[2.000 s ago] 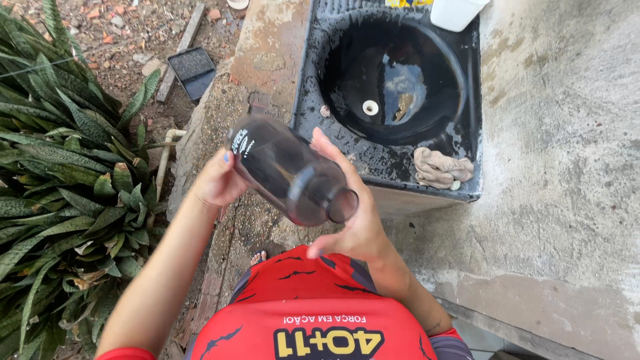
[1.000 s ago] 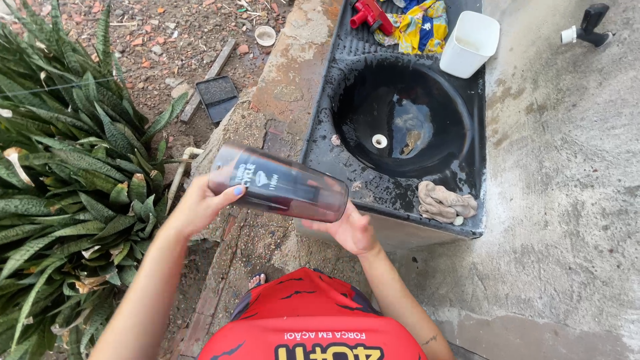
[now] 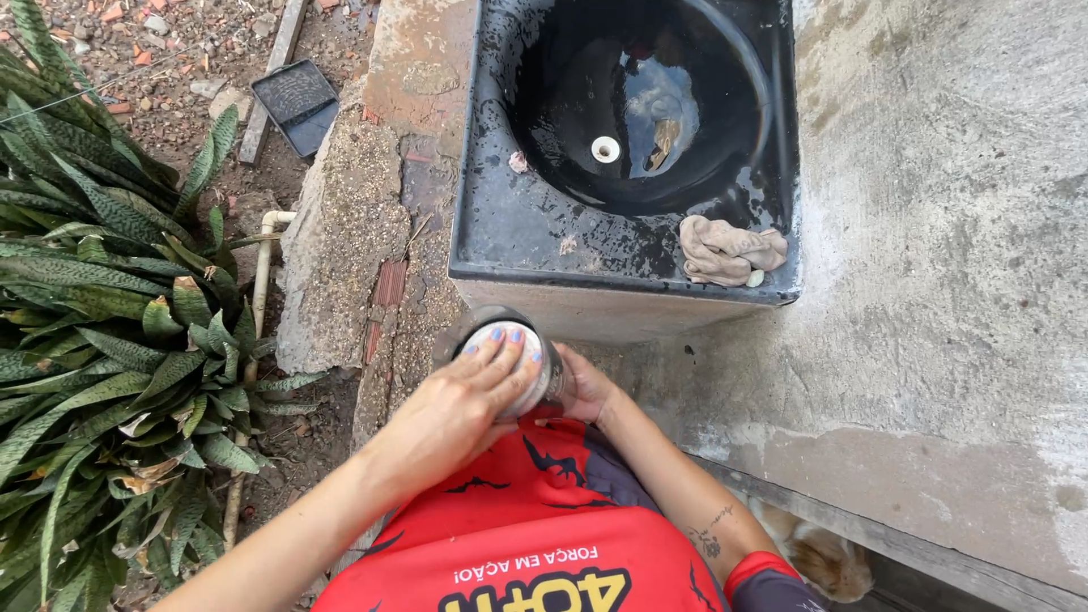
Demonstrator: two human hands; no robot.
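Note:
A smoky translucent plastic bottle (image 3: pixel 551 374) is upended close to my body, its round pale base (image 3: pixel 529 393) toward the camera. My left hand (image 3: pixel 463 395) lies over that base with its fingers spread flat on it. From the right, my right hand (image 3: pixel 585 384) holds the bottle's side, its fingers partly hidden behind it. Beyond the bottle is a black sink basin (image 3: pixel 561 229) with a white drain fitting (image 3: pixel 605 150) and a shiny wet patch. A crumpled beige cloth (image 3: pixel 722 251) rests on the basin's near right corner.
Long-leaved plants (image 3: pixel 110 340) and a pale pipe (image 3: pixel 262 289) stand at the left. A black tray (image 3: pixel 297 104) lies on the rubble beside a wooden plank (image 3: pixel 274 81). A concrete wall (image 3: pixel 943 255) borders the right side. An animal with orange and white fur (image 3: pixel 824 557) shows at the lower right.
The bottle has turned from lying sideways to base-up, closer to my body. My left hand has moved from its side onto the base, and my right hand now holds its side.

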